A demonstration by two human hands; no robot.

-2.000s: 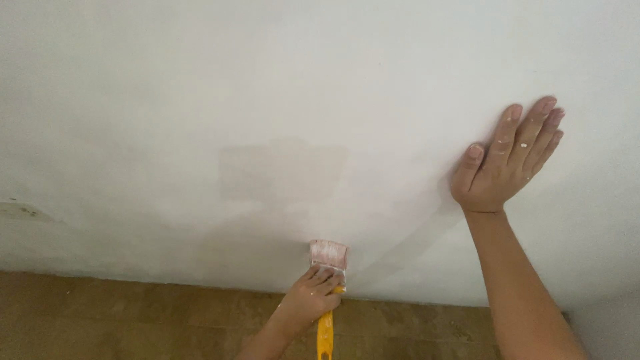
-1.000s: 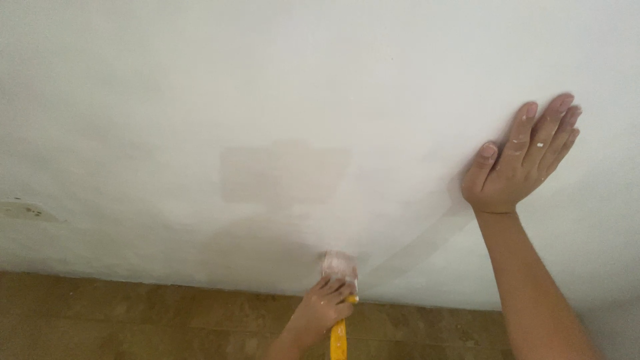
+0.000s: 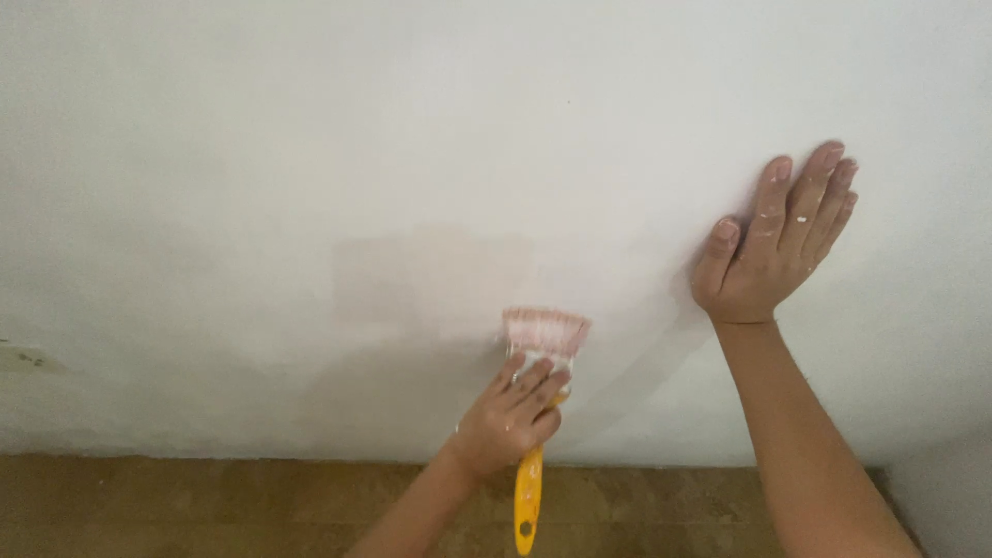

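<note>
My left hand [image 3: 508,418] grips a flat paintbrush [image 3: 546,332] near its ferrule, low in the middle of the head view. White and pinkish paint coats the bristles, which lie against the white wall [image 3: 434,139]; the yellow handle sticks out below the hand. At the right, my right hand [image 3: 771,240] rests on the wall with its palm turned to it and its fingers extended, the thumb apart. It holds nothing. Small white paint specks mark both hands.
Brown tiles [image 3: 232,496] meet the wall's lower edge. At the far left a small rough patch [image 3: 27,358] with dark spots shows on the wall. Another pale surface [image 3: 949,480] stands at the lower right corner.
The brush in my left hand has moved up the wall since one second ago, and more of its bristles show. My right hand stays against the wall.
</note>
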